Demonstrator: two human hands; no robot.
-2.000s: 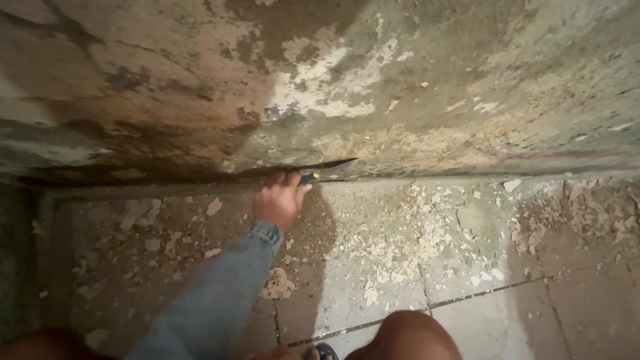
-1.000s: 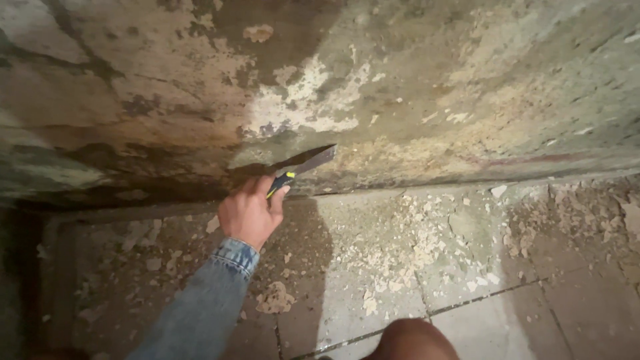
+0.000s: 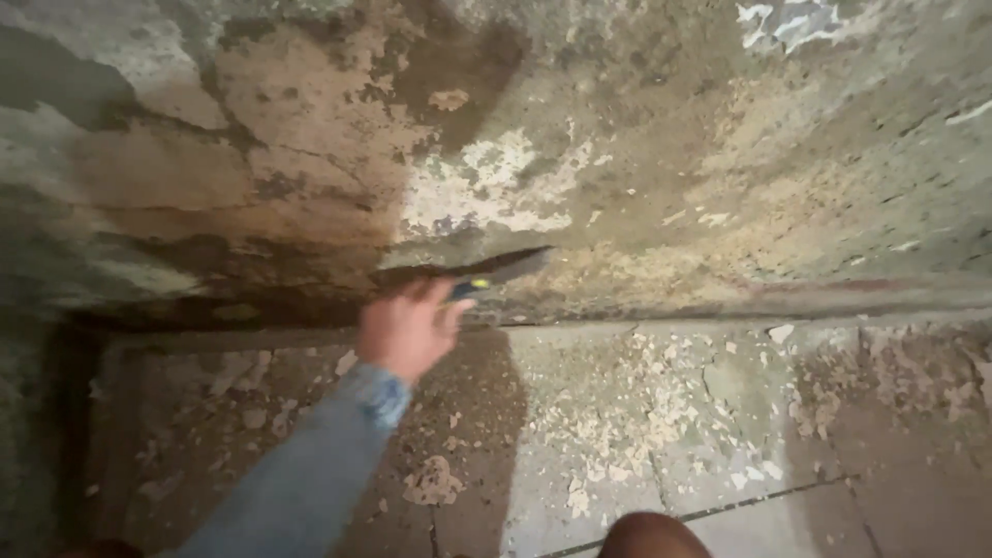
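Observation:
My left hand (image 3: 409,329), in a denim sleeve, reaches up from the lower left and is closed around the dark and yellow handle of a scraper (image 3: 523,267). The scraper's thin metal blade points right and lies at or close to the lower part of the stained wall (image 3: 635,225), just above the floor joint. Whether its edge touches the wall cannot be told. The hand is blurred. Above the blade is a pale patch of flaking coating (image 3: 488,186). My right hand is not in view.
Loose paint flakes (image 3: 659,403) lie over the floor tiles (image 3: 736,535) along the wall's foot. A larger flaky piece (image 3: 434,482) lies below the hand. My knee (image 3: 653,536) shows at the bottom edge. A dark corner is at the left.
The scraper was low at the wall's foot two seconds ago, then higher on the wall with its blade tilted up. Now the hand and blade are lower again, near the joint.

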